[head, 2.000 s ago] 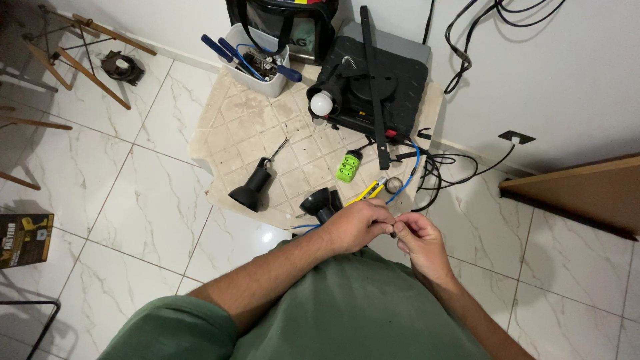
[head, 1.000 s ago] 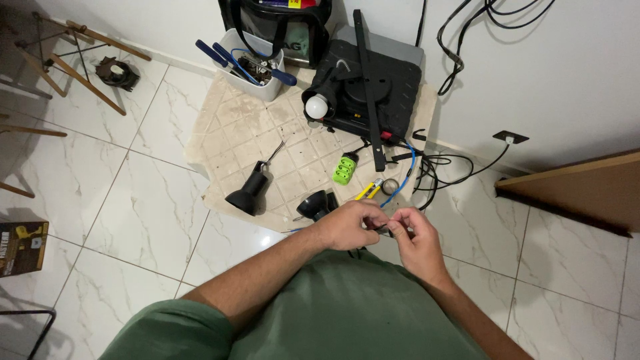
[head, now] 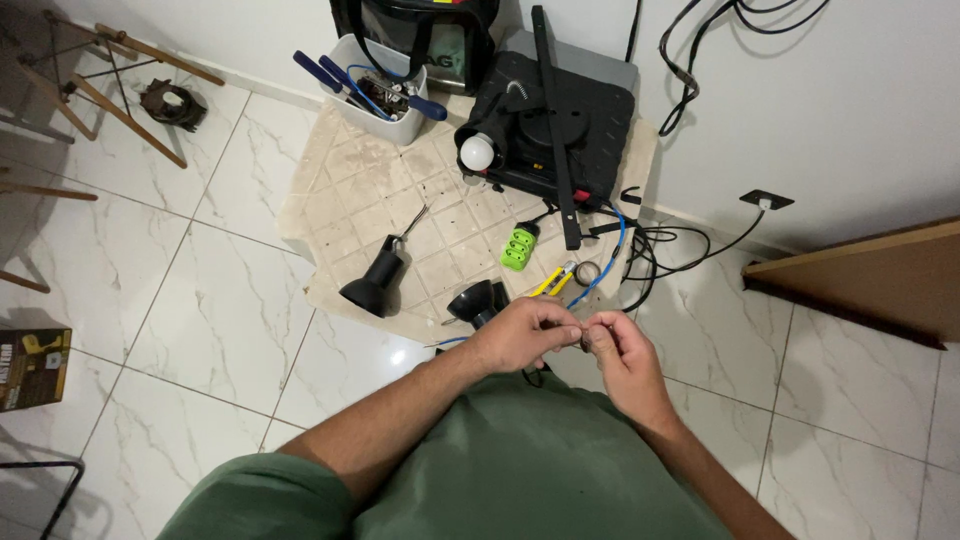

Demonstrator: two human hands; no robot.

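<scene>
My left hand (head: 529,334) and my right hand (head: 624,352) meet at the fingertips near the table's front edge. Both pinch something small and thin, possibly wire ends; the fingers mostly hide it. Just beyond my left hand lie a black lamp head (head: 472,301), its rear partly hidden, and a yellow utility knife (head: 553,280). A blue wire (head: 616,247) runs down toward my hands. Beside the knife is a dark ring (head: 587,274). A green multi-outlet socket (head: 519,247) sits farther back, and another black lamp head (head: 375,277) with loose wires lies at the left.
The plastic table (head: 352,187) carries a white tub (head: 405,129) of screwdrivers and small parts, a bag (head: 472,67), and a black case (head: 600,105) with a metal bar (head: 556,150) and a bulb (head: 477,152) on it. Black cables (head: 652,259) run to a wall outlet (head: 766,199). A wooden panel (head: 870,285) stands right.
</scene>
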